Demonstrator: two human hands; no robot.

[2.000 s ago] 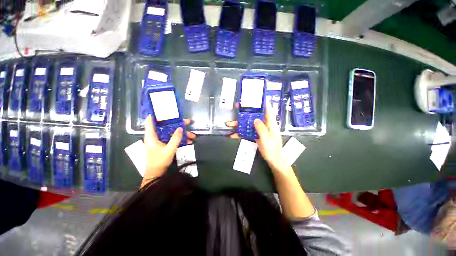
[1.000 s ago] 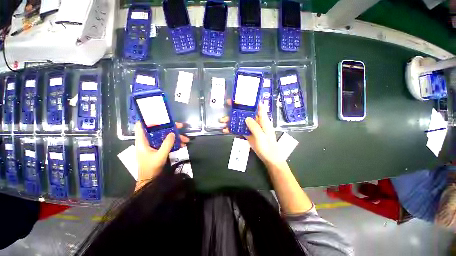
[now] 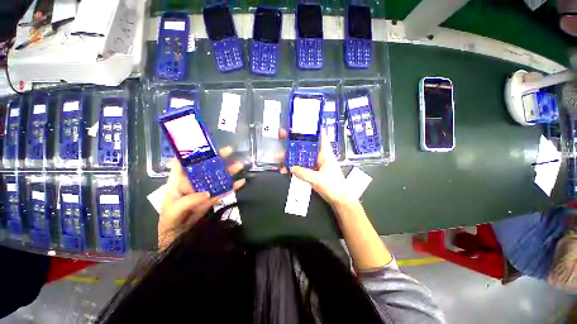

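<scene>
My left hand (image 3: pixel 183 199) holds a blue keypad phone (image 3: pixel 197 152), tilted, its screen lit white and pink above the keys. My right hand (image 3: pixel 329 174) holds a second blue keypad phone (image 3: pixel 305 130) nearly upright with a lit white screen, thumb on its lower end. Both are over the front edge of the clear blister tray (image 3: pixel 253 168). White paper slips lie in two front-row pockets, one slip (image 3: pixel 229 112) at left and one slip (image 3: pixel 271 118) beside it. Phones showing white labels lie in other front pockets, one phone (image 3: pixel 362 121) at right. The back row holds several dark-screen phones (image 3: pixel 266 41).
A second blister tray (image 3: pixel 133 190) with labelled phones is at left. A smartphone (image 3: pixel 437 114) lies right of the main tray, a white fan (image 3: pixel 519 98) farther right. White slips (image 3: pixel 297 195) lie along the near bench. A person's blue clothing (image 3: pixel 531 237) shows lower right.
The left phone has tilted further, its screen gone from plain white to a white and pink picture, and my left fingers have spread. My right thumb has moved down the phone. The view has shifted slightly.
</scene>
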